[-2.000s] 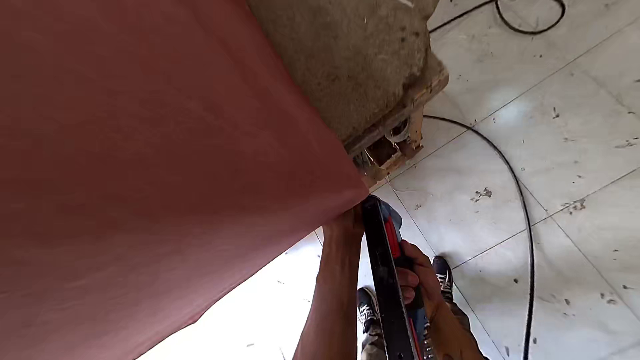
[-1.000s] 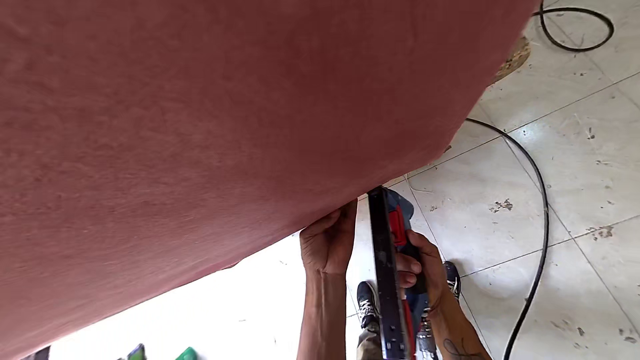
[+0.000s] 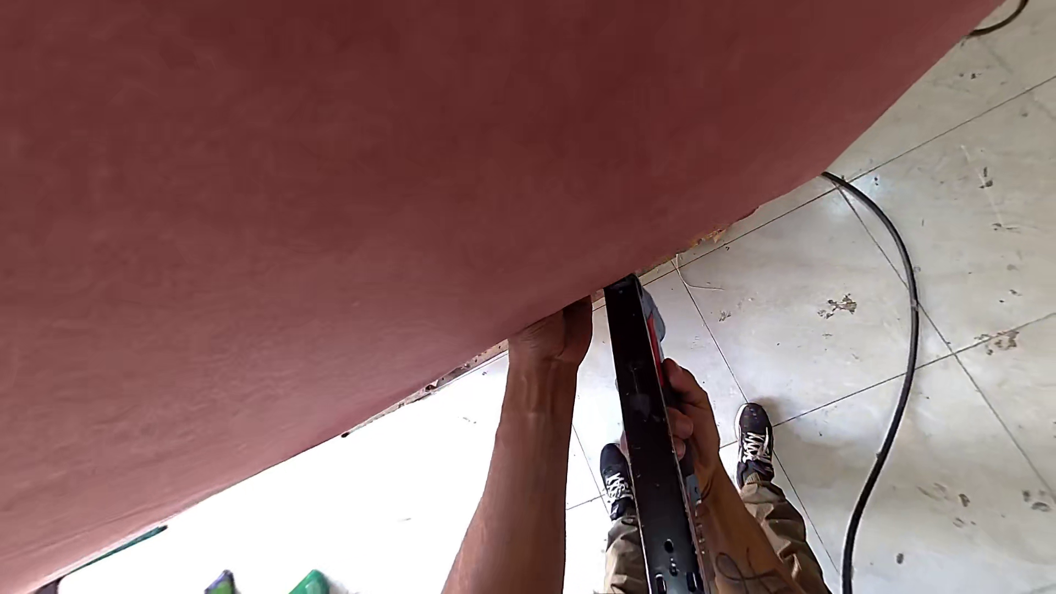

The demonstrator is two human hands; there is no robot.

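A large sheet of reddish-brown upholstery material (image 3: 371,181) fills the upper left of the view. At its lower edge is my left hand (image 3: 553,334), its fingers partly hidden by the material, so its grip cannot be told. My right hand (image 3: 689,412) is closed around the handle of a black, red and blue staple gun (image 3: 648,421). The tool's long black magazine faces me, and its nose end touches or nearly touches the material's edge, just right of my left hand.
A black hose (image 3: 912,313) curves over the stained tile floor (image 3: 825,346) at the right. My shoes (image 3: 754,441) stand below the tool. Green objects (image 3: 312,582) lie at the bottom left. Rough edging (image 3: 714,238) shows beneath the material.
The material now covers the worn brown surface and wooden corner seen two seconds ago. The staple gun stays in my right hand. My left hand's fingers are more hidden than one second ago.
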